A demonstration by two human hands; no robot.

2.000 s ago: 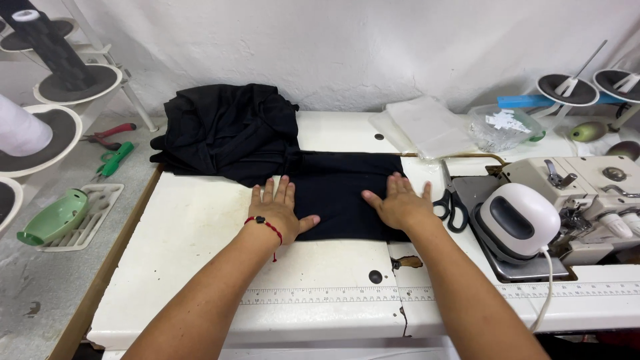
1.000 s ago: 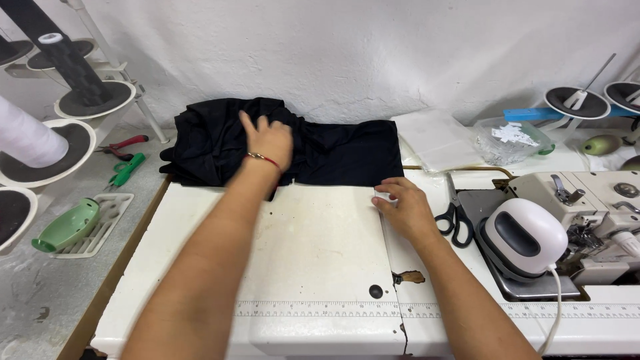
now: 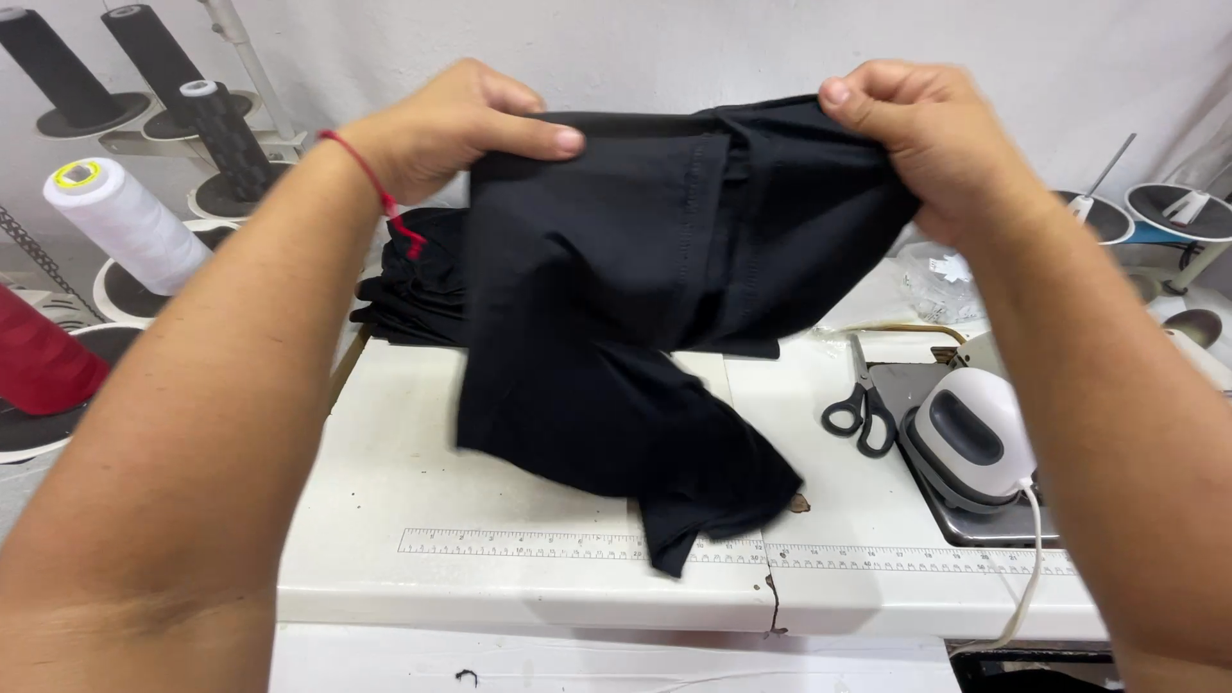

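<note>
A black fabric garment [image 3: 597,250] hangs stretched between my two hands above the white table, its lower part dangling over the printed ruler strip. My left hand [image 3: 462,125], with a red string bracelet at the wrist, pinches its upper left edge, thumb in front. At its upper right edge my right hand [image 3: 919,135] grips the cloth. Stitched seams run down the piece near its middle. Behind it, more black fabric [image 3: 414,279] lies heaped at the back of the table, partly hidden.
Black-handled scissors [image 3: 861,409] and a small white heat press [image 3: 972,433] with a cord lie at the right. Thread cones, among them a white one [image 3: 125,226] and a red one [image 3: 43,356], stand at the left. A clear plastic bag [image 3: 938,279] sits at the back right.
My hands were flat on dark fabric, then apart over the table; now both are raised with a black garment held between them. The view has shifted.
</note>
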